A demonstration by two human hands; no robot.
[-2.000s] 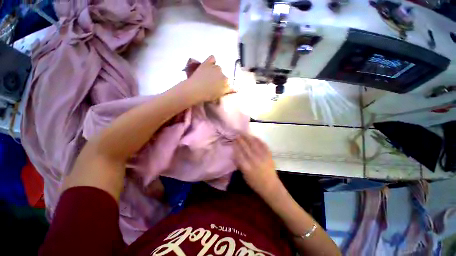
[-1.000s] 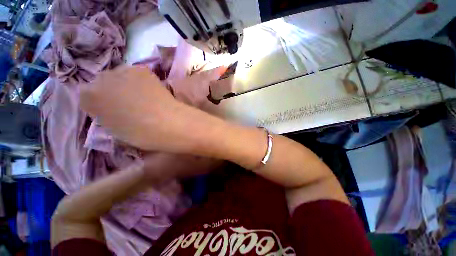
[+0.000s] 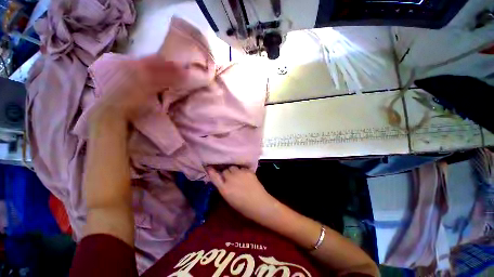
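Observation:
The dusty-pink garment body [image 3: 222,116] lies spread left of the needle, its right edge close to the presser foot and needle [image 3: 273,51]. My left hand [image 3: 127,86] is blurred over the fabric's upper left part; whether its fingers grip the cloth cannot be told. My right hand [image 3: 233,178] holds the fabric's lower edge at the table's front, with fingers bent on the cloth. More of the pink garment hangs in a heap down the left side. The sewing machine head [image 3: 303,16] stands at the top, partly cut off.
White strips [image 3: 346,62] fan out right of the needle. A printed ruler [image 3: 346,133] runs along the table's front. A black pointed piece [image 3: 460,97] and small yellowish snips or tweezers [image 3: 395,116] lie at right. Bundled strips [image 3: 422,208] rest on a white board [image 3: 387,189] below. Blue and red baskets show lower left.
My right arm, which crossed over my left arm at the fabric, is back at right, holding the front edge. My left arm now reaches up over the cloth. The fabric is spread flatter beside the needle.

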